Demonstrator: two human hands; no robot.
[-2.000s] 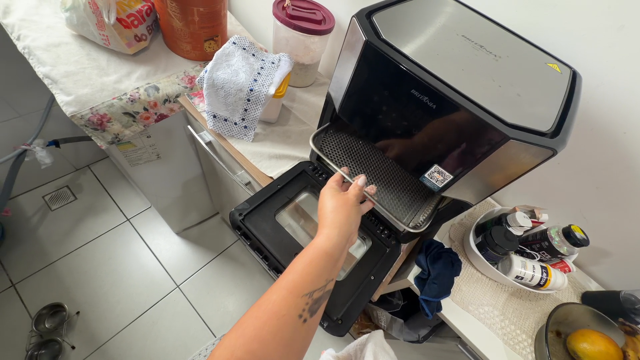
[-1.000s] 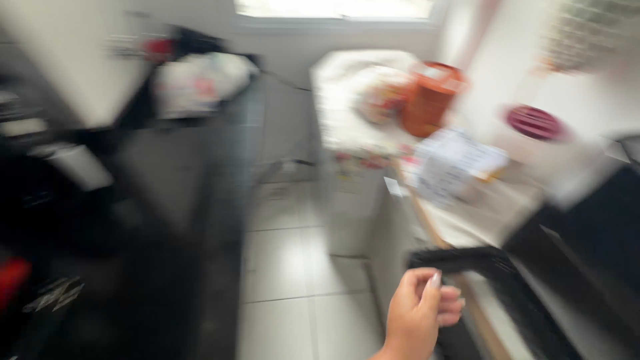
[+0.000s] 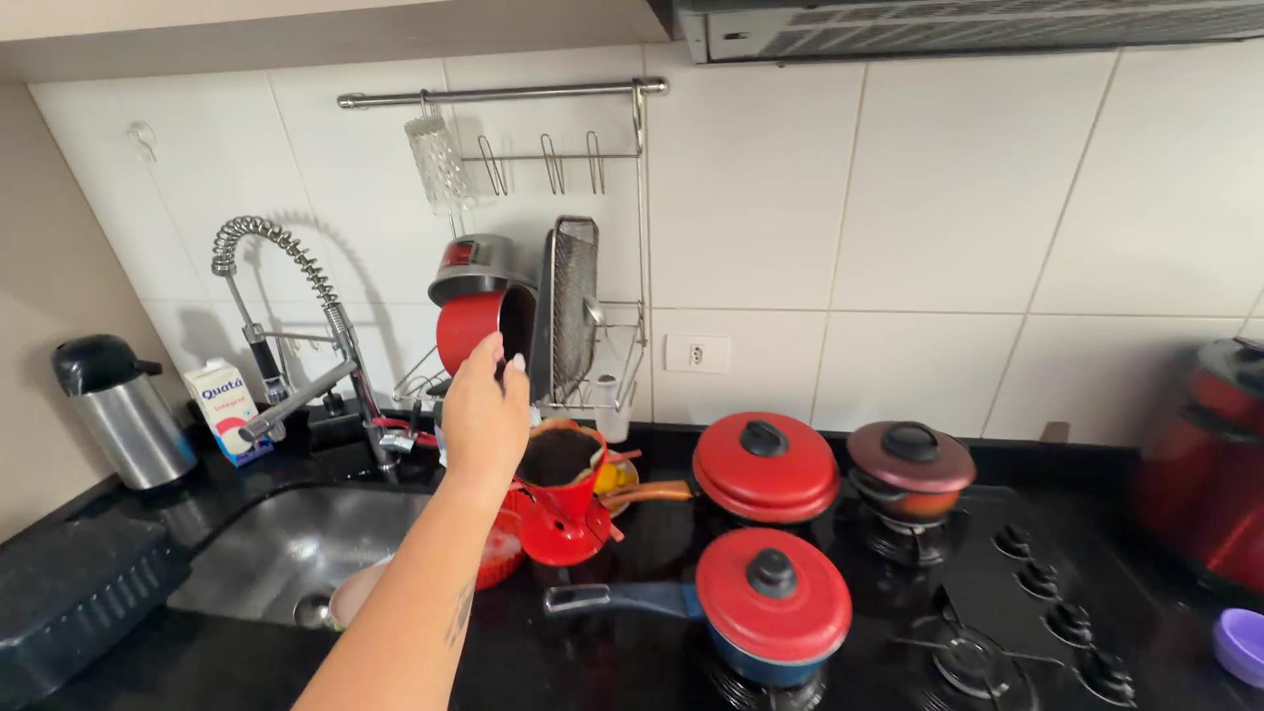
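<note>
My one visible hand (image 3: 486, 410) reaches up from the bottom of the view, over the edge of the sink, to the front of a wall-hung wire dish rack (image 3: 637, 336). Its fingertips are at the rim of a red pot (image 3: 467, 331); whether they touch it cannot be told. Above that pot lies a metal pan (image 3: 481, 265). Right of it a mesh air fryer tray (image 3: 575, 306) stands upright beside a dark tray. By its arm tattoo and earlier place it seems to be my left hand or right hand; which one cannot be settled from the wrist alone.
A steel sink (image 3: 286, 543) with a spring faucet (image 3: 346, 336) lies left. A red coffee dripper (image 3: 563, 484) stands below the rack. Red-lidded pans (image 3: 773, 592) sit on the black gas stove (image 3: 987, 583). A range hood (image 3: 968, 30) hangs above.
The view has swung from the open air fryer to the sink and stove. My hand was at the fryer's mesh tray; it is now at the dish rack.
</note>
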